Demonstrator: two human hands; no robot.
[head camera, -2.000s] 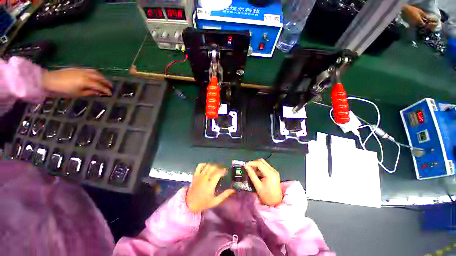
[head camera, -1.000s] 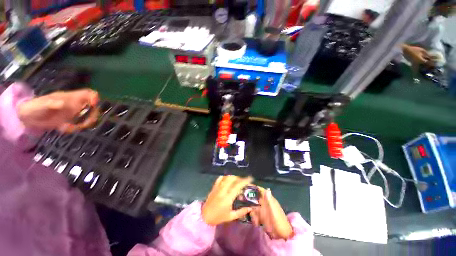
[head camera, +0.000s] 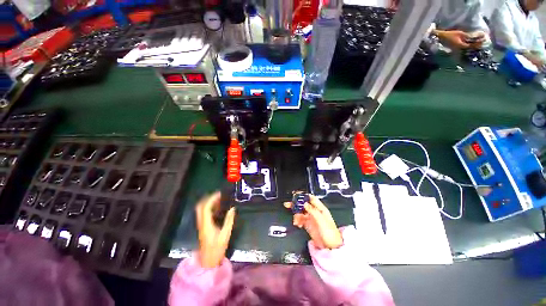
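Observation:
My right hand (head camera: 318, 220) holds a small black smartwatch body (head camera: 300, 203) at the fingertips, just in front of the two fixtures. My left hand (head camera: 214, 226) is raised to the left of it, blurred, with thumb and fingers apart and nothing seen in it. A small white part (head camera: 278, 230) lies on the bench between my hands. The left toggle clamp has a red handle (head camera: 234, 160) above a white-outlined nest (head camera: 256, 184). The right toggle clamp's red handle (head camera: 364, 154) stands beside a second nest (head camera: 331, 178).
A compartment tray (head camera: 157, 209) with watch bodies lies at left. White paper sheets (head camera: 413, 230), a white looped cable (head camera: 426, 156) and a blue box (head camera: 488, 173) lie at right. A power supply (head camera: 187, 89) and another blue box (head camera: 263, 77) stand behind. A neighbour's purple sleeve (head camera: 42, 272) shows lower left.
My hands have parted; the watch body stays in my right hand, nearer the fixtures. The white part now shows on the bench. The other person's hand has left the tray.

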